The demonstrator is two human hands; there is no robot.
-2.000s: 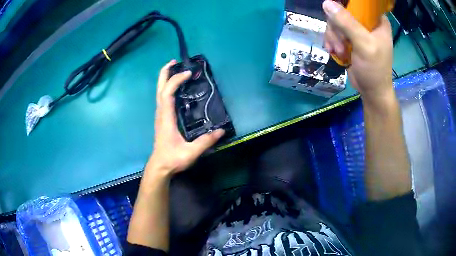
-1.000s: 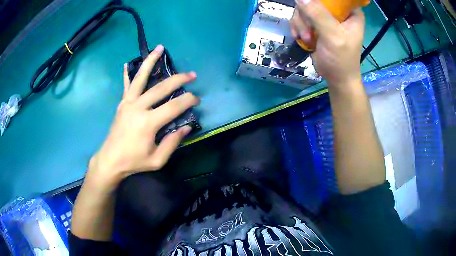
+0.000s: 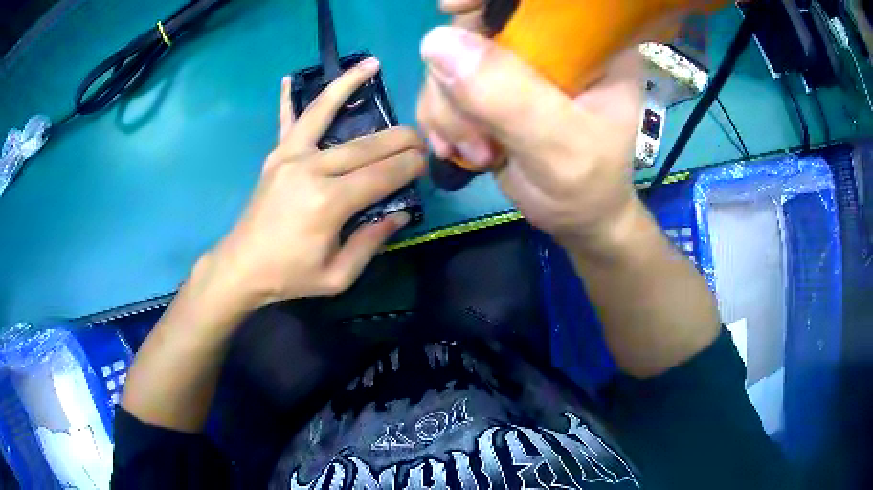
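Observation:
The open black housing lies on the green bench near its yellow front edge. My left hand is spread over it, fingers across its top and thumb at its near end, holding it down and hiding part of its inside. My right hand grips the orange electric screwdriver, raised just right of the housing, with its dark nose beside my left fingertips. The screwdriver's tip cannot be made out. A black power cord with a yellow tie lies coiled at the left, its plug in a clear wrap.
The silver-white screw feeder is on the bench behind my right hand, partly hidden. A black lead slants beside it. Black units with cords lie at the far right. Film-lined blue crates stand at the right and lower left.
My right hand has brought the screwdriver left from the feeder to the housing. My left hand has gone from gripping the housing's sides to lying over it.

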